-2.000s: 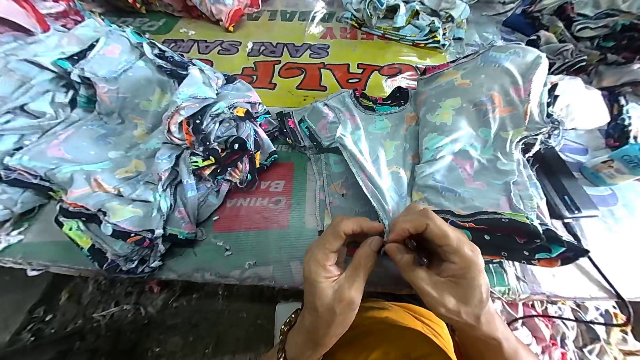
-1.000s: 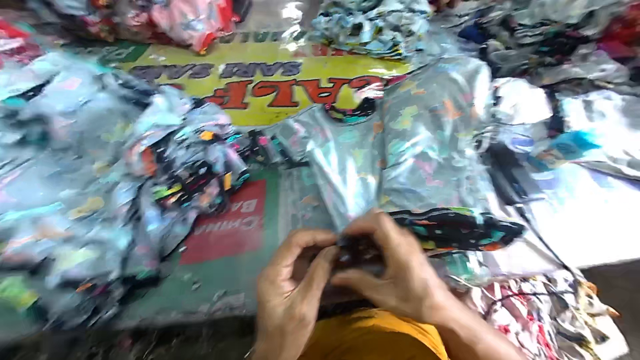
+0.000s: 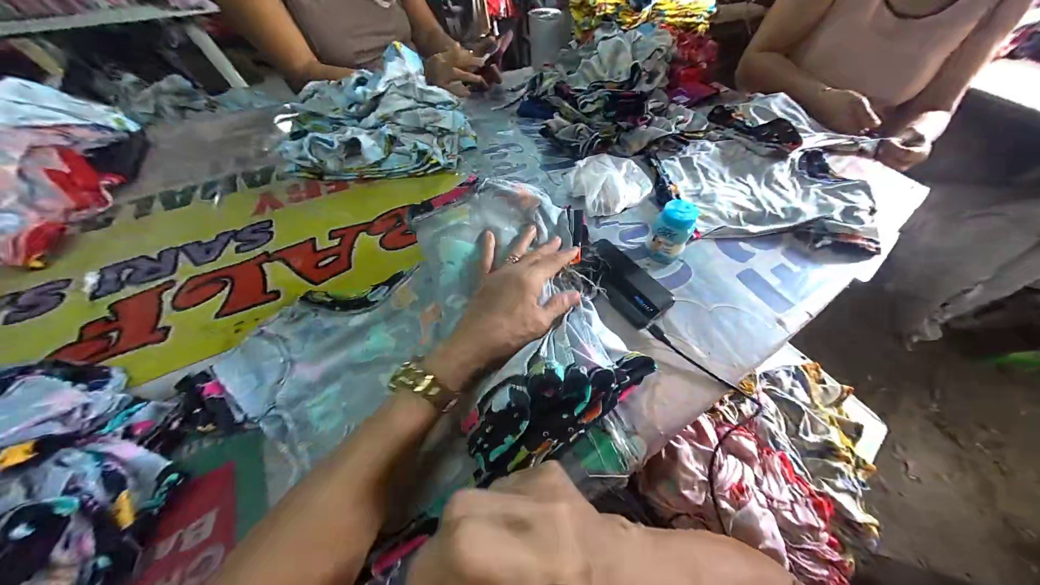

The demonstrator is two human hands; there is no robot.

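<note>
My left hand [image 3: 524, 296], with a gold-coloured watch at the wrist, lies spread on a grey printed garment [image 3: 357, 366] spread over the table. Its fingers are apart, near threads beside a black power bank [image 3: 630, 280]. In the lower middle is my right hand [image 3: 520, 528], bent at the knuckles; its fingertips are hidden, so what it holds cannot be told. Between the hands, a black patterned hem [image 3: 552, 406] of the grey cloth is bunched in folds.
A blue-capped plastic jar [image 3: 673, 231] and a white plastic bag [image 3: 611, 184] are near the power bank, whose cable [image 3: 707, 370] hangs over the edge. Garment piles lie at left [image 3: 73, 471] and back [image 3: 378, 114]. Two people stand across the table, one with hands on a grey garment [image 3: 772, 183].
My hands were together at a cloth edge; now they are apart, the left spread flat farther forward on the garment. The view has swung up and to the right.
</note>
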